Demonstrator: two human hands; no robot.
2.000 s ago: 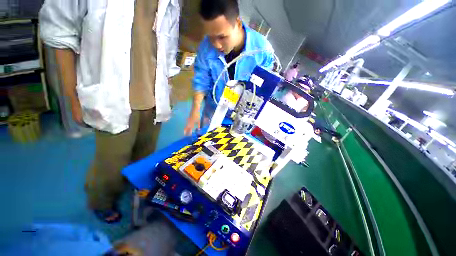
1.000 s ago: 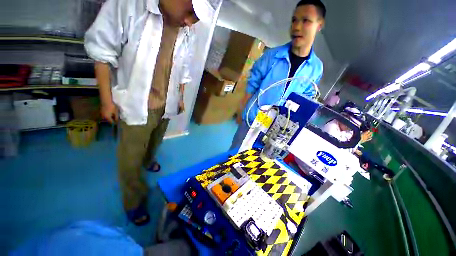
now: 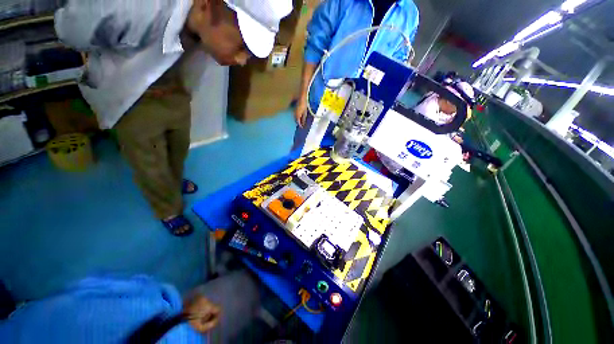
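My left hand (image 3: 202,313) is at the bottom left, at the end of a blue sleeve, clear of the press. Its fingers look curled, but blur hides whether they hold anything. My right hand is not in view. The blue benchtop press (image 3: 250,243) stands in front of me. On its black-and-yellow bed (image 3: 336,176) lies a white perforated plate (image 3: 328,216) with an orange insert (image 3: 285,203) at its left. A black housing with a pale rim (image 3: 328,248) sits at the plate's near right corner. The metal press head (image 3: 349,138) hangs over the back of the bed.
A black compartment tray (image 3: 421,285) holds several shiny-rimmed parts at the lower right, beside the long green workbench (image 3: 498,235). A person in a white cap (image 3: 259,23) leans in at the left. Another person in blue (image 3: 326,30) stands behind the press. Shelves and cartons stand at the back left.
The view has shifted. My left hand has come into view at the bottom left. The white-capped person has bent forward. The housing and orange insert look unmoved on the press.
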